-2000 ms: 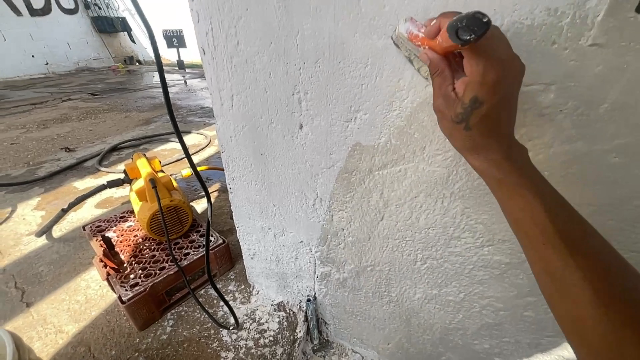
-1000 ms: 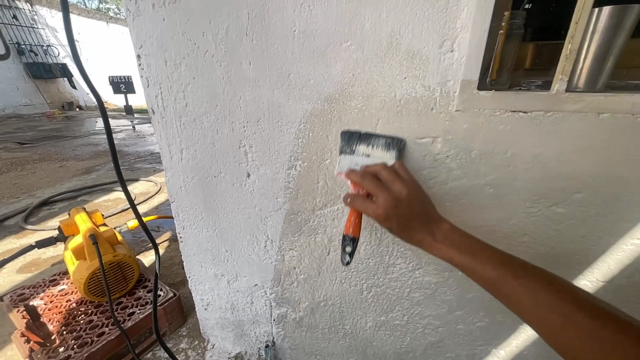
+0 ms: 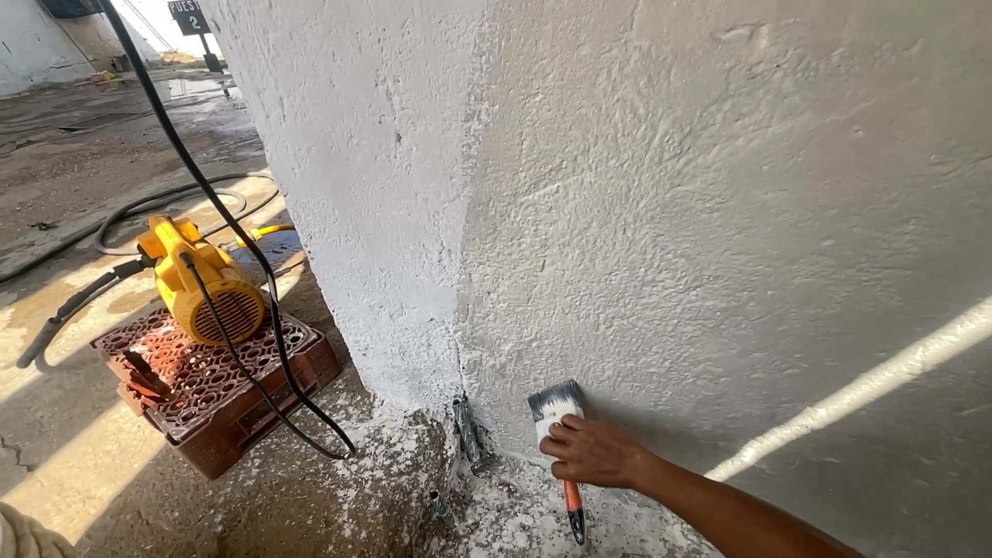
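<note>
My right hand is closed around a paintbrush near the foot of the wall. The brush has dark bristles, a white-coated ferrule and an orange handle with a black end. Its bristles point up and lie at or very near the rough wall; contact cannot be told. The wall is bright white on the left and duller, greyish on the right, with a curved border between. My left hand is not in view.
On the left a yellow electric pump stands on an upturned brown plastic crate. A black cable hangs in front. Short metal pipe stubs rise at the wall's base, beside paint-spattered ground. A hose lies behind.
My right hand has moved down the wall with the brush, from near the window a second ago to the base. The view has tilted down.
</note>
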